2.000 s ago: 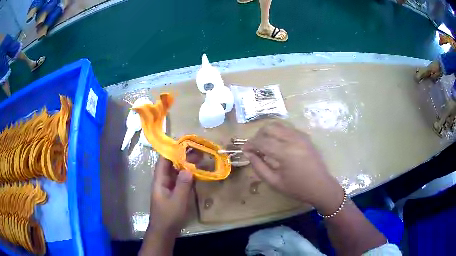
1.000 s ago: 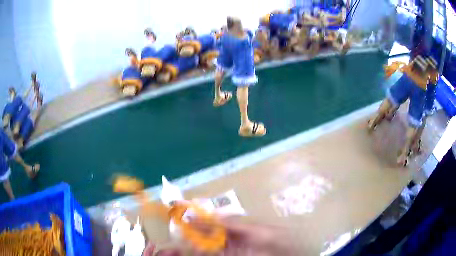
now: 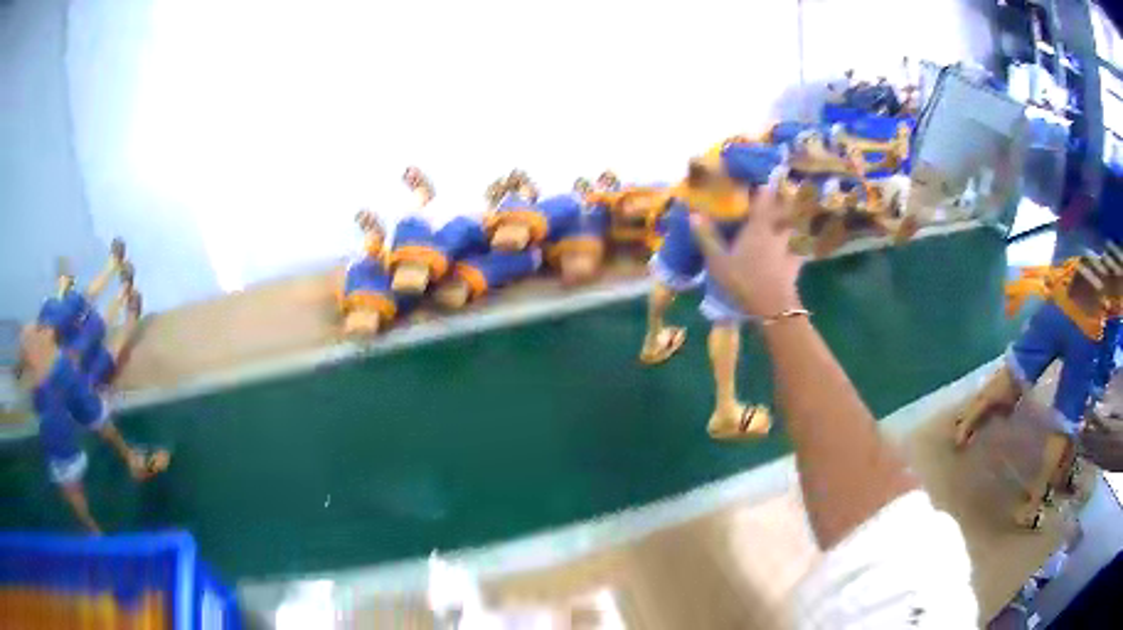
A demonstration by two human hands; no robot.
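A figure lower body with blue shorts (image 3: pixel 681 246), bare tan legs and sandals stands upright on the green belt. My right hand (image 3: pixel 757 261) is stretched out at its waist, blurred, with the fingers spread. It overlaps the figure's right side, and I cannot tell whether it touches it. Orange shows at or behind the waist, too blurred to tell whether it is a sash on this figure. My left hand is not in view.
Several figure lower bodies with orange bands (image 3: pixel 515 230) lie along the far ledge. More figures stand at left (image 3: pixel 62 400) and right (image 3: pixel 1053 357). The blue crate (image 3: pixel 185 578) is at the lower left. Blurred white bottles (image 3: pixel 453 585) are at the bottom edge.
The view has tilted up from the bench to the belt. My right hand has moved from the bench to the standing figure. My left hand and the sash at the bench have left view.
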